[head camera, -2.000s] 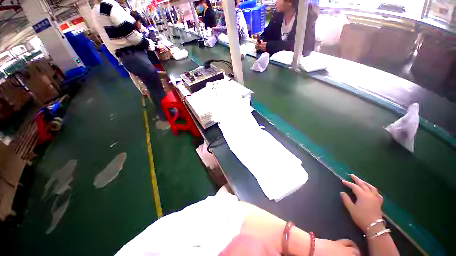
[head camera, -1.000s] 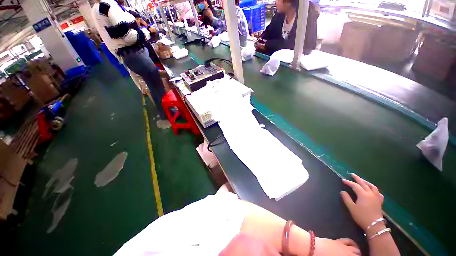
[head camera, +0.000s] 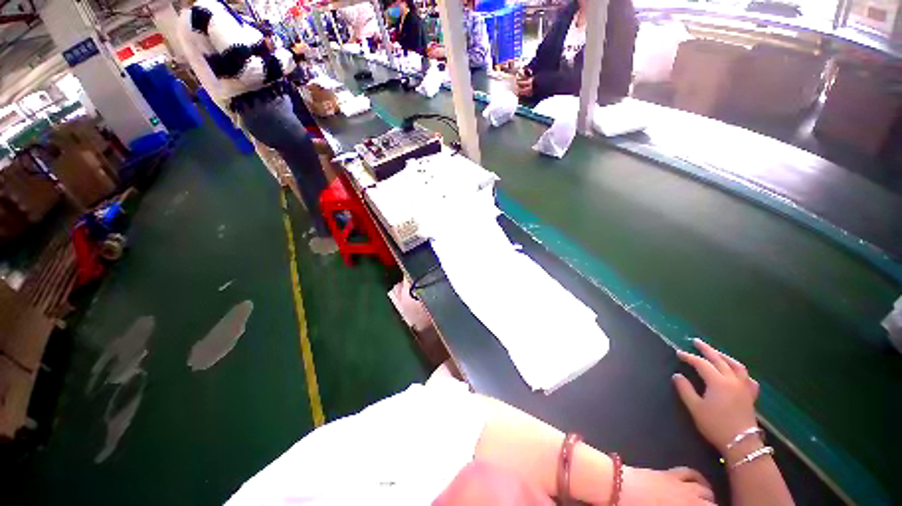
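Note:
A long fanned stack of white bags (head camera: 529, 311) lies on the dark worktop (head camera: 633, 415), left of my hands. My right hand (head camera: 720, 393), with silver bracelets, rests palm down at the edge between worktop and belt. Its fingers are apart and it holds nothing. My left forearm, with red-brown bracelets, crosses the bottom of the view. My left hand (head camera: 673, 486) lies low beside my right wrist, partly cut off by the bottom edge; its fingers are mostly hidden. White bagged units stand on the green belt (head camera: 682, 232), one at mid-belt (head camera: 557, 138) and another farther back (head camera: 499, 107).
A bagged unit (head camera: 894, 322) is cut off at the right edge. A grey test box (head camera: 399, 148) with a black cable stands beyond the pale supply stack (head camera: 405, 203). A red stool (head camera: 351, 225) and a standing person (head camera: 267, 109) are at left. A seated person (head camera: 603, 49) is across the belt.
The bagged units on the belt have moved toward the right and nearer; the near one has reached the right edge. Another has come up behind. My hands have stayed in place.

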